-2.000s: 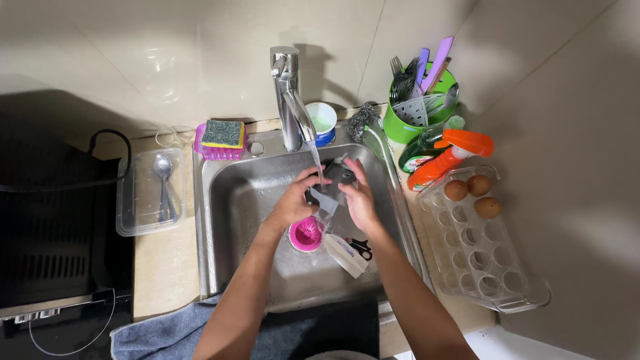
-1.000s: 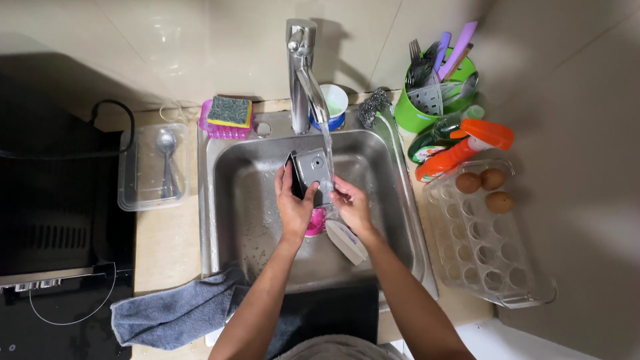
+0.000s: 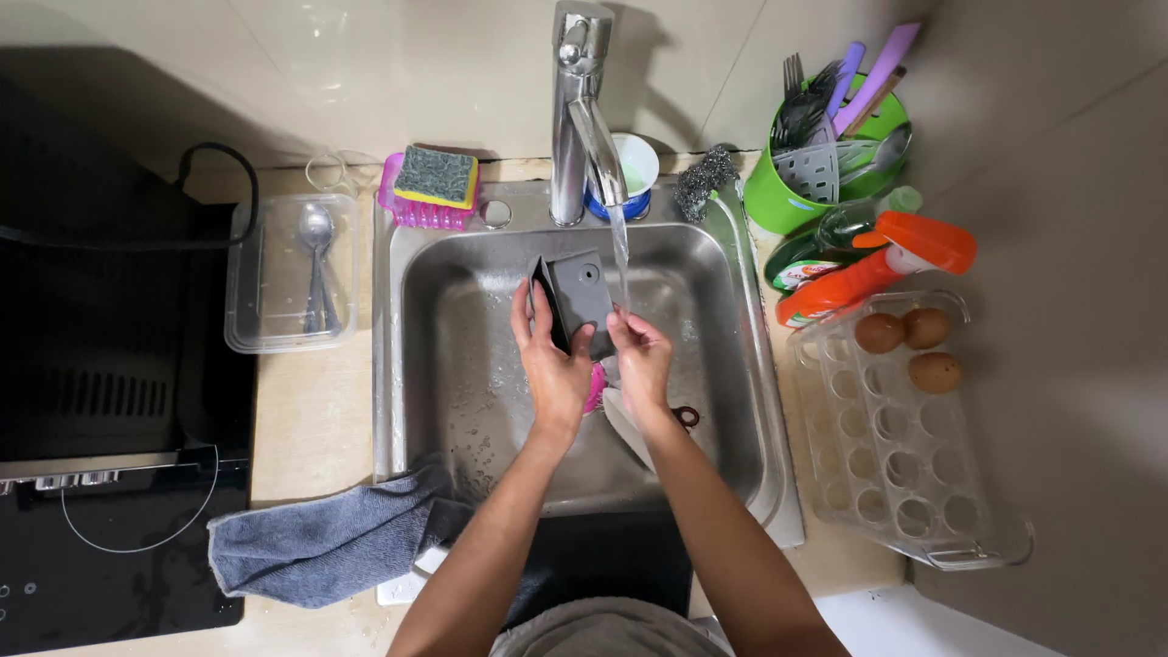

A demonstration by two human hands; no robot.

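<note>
My left hand [image 3: 555, 365] grips a grey, box-like plastic part [image 3: 582, 297] with a small round hole, held tilted above the sink. My right hand [image 3: 641, 354] is at the part's right edge, fingers pinched under the running water [image 3: 620, 251]; whether it holds anything is unclear. The water falls from a chrome faucet [image 3: 598, 151]. Below my hands, in the steel sink [image 3: 484, 392], lie a pink item [image 3: 595, 388], a pale flat piece [image 3: 625, 427] and something with a dark loop handle [image 3: 686, 417], all partly hidden by my right hand and forearm.
Left of the sink are a clear container [image 3: 274, 274] with spoons and a grey cloth [image 3: 319, 547]. Behind stand a sponge [image 3: 436, 175] and steel wool [image 3: 707, 178]. At right are a green utensil holder [image 3: 771, 196], an orange-topped spray bottle [image 3: 844, 283] and an egg tray [image 3: 912, 438].
The grey part has been turned in my hands and shows a face with a hole. My right hand has moved from around the part to its lower right edge, by the stream.
</note>
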